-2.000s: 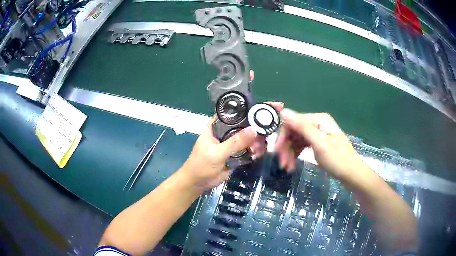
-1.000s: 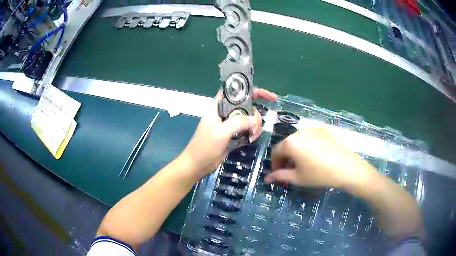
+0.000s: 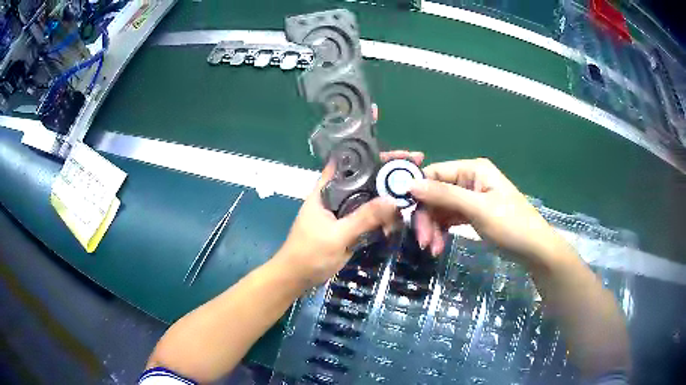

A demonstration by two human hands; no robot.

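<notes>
My left hand (image 3: 320,225) holds the near end of a grey metal carrier fixture (image 3: 338,104), which points away over the belt. Its three far pockets show no black-rimmed disc; a dark round component (image 3: 356,201) shows in the pocket by my left thumb. My right hand (image 3: 466,199) pinches another round component (image 3: 399,183), pale face up with a black ring, beside the fixture. My left thumb tip is close to this disc; I cannot tell if it touches. Below lies a clear blister tray (image 3: 481,323), with dark filled slots in its left rows. My forearms hide parts of it.
Silver tweezers (image 3: 214,237) lie on the green surface at left, near a white and yellow work sheet (image 3: 89,194). Another fixture (image 3: 259,56) lies on the belt. Machine parts with blue tubes (image 3: 71,75) stand upper left. A red bin (image 3: 609,20) and clear trays are far right.
My right hand has risen from the tray and now holds a round component beside the fixture. The fixture has tilted left. The disc seen in its third pocket a second ago is gone from there.
</notes>
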